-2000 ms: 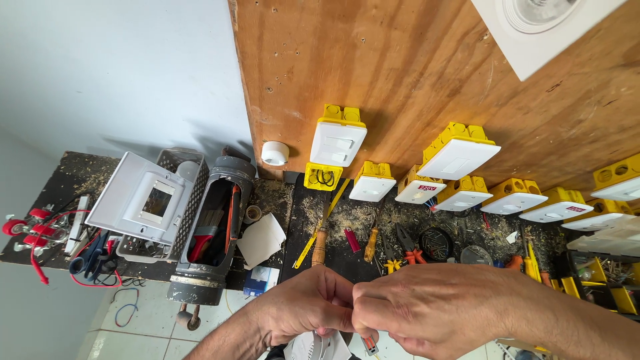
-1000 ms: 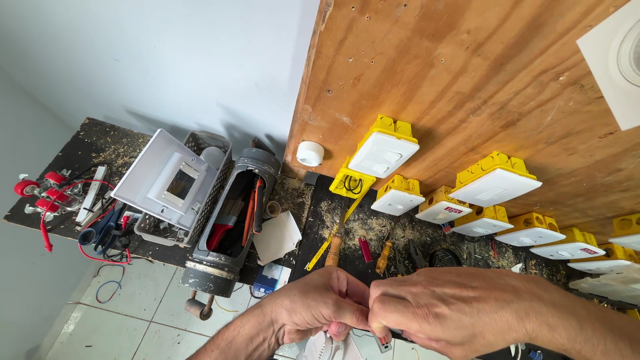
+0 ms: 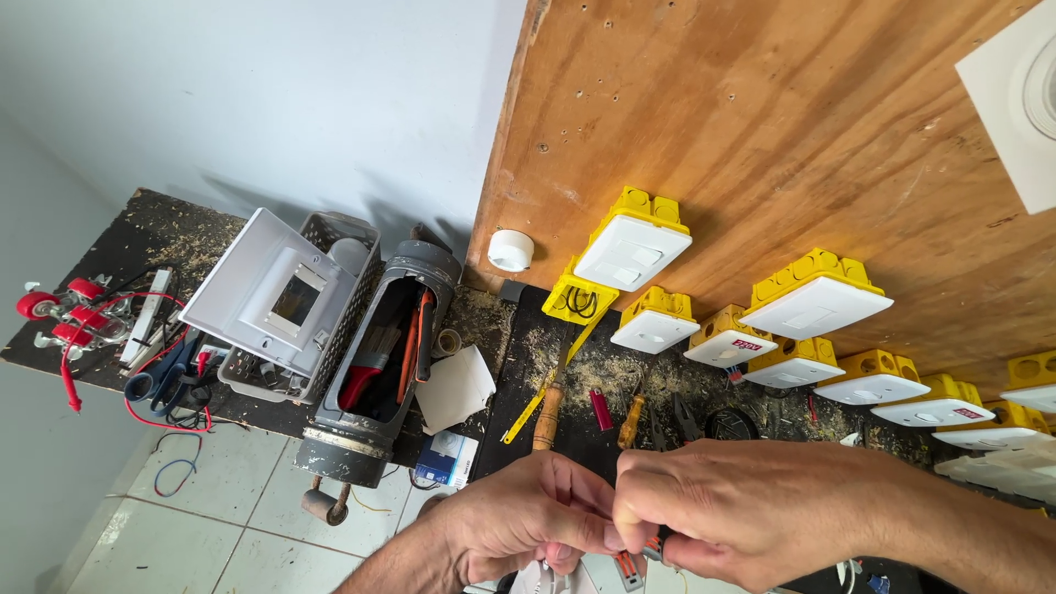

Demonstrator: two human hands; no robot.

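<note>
My left hand and my right hand meet at the lower middle of the head view, fingertips pinched together on something small that they hide. Just beneath the fingertips show lever wire connectors with orange levers, and a white part lies below my left hand. Beyond the hands, on the dark bench, are a wooden-handled tool, a yellow measuring strip, a red lighter and a smaller tool with a wooden handle.
Yellow electrical boxes with white cover plates are fixed along the plywood board. At left stand a grey tube holder with tools, a grey basket holding a white panel enclosure, scissors and red-wheeled parts.
The view has swung so that the bench and board sit further right and lower than two seconds ago. Both hands remain together with their fingertips pinched.
</note>
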